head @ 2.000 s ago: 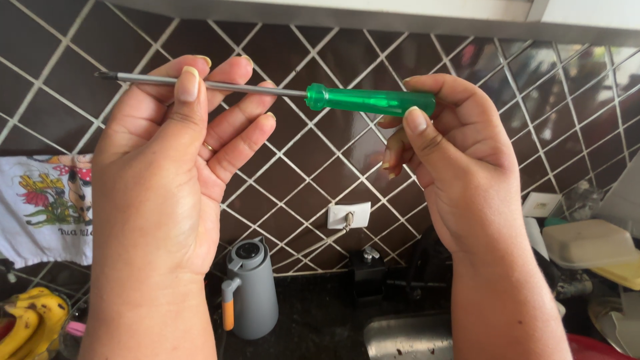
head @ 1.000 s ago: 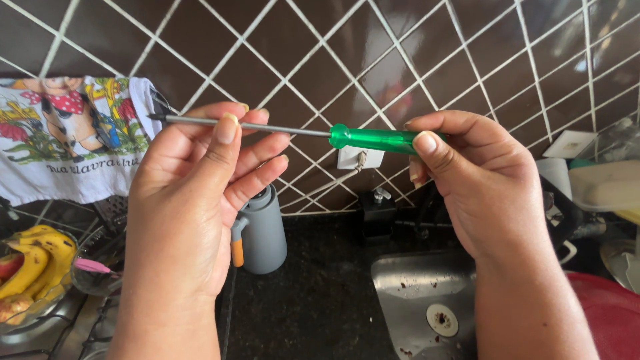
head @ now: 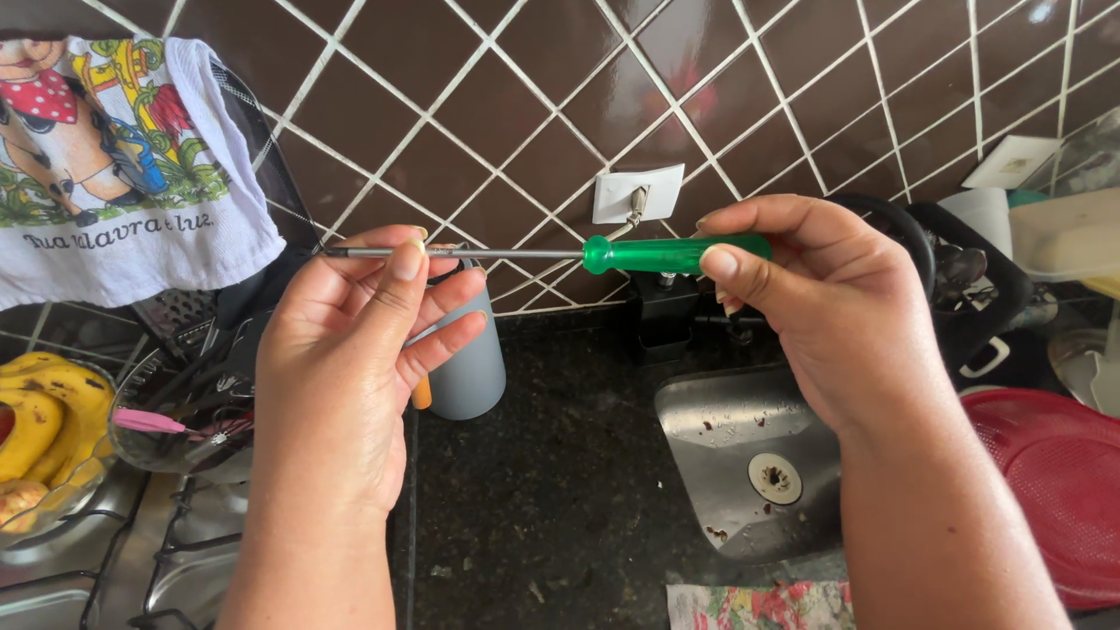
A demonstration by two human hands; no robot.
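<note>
A screwdriver point(head: 516, 254) with a translucent green handle and a thin metal shaft lies level between my two hands, above the dark stone counter. My left hand point(head: 367, 324) pinches the shaft near its dark tip between thumb and index finger, its other fingers spread. My right hand point(head: 805, 280) grips the end of the green handle between thumb and fingers. Behind my left hand stands a grey thermal flask point(head: 468, 359) with an orange handle, partly hidden.
A steel sink point(head: 735, 455) with bits of debris is at centre right, beside a red perforated plastic item point(head: 1050, 472). A stove point(head: 114, 560), bananas point(head: 44, 420), utensils in a glass bowl point(head: 131, 446) and a printed cloth point(head: 131, 254) are at left. A wall outlet point(head: 610, 197) holds a plug.
The view has tilted down, showing more of the counter, sink and stove. Both hands keep hold of the screwdriver, at the shaft and the handle.
</note>
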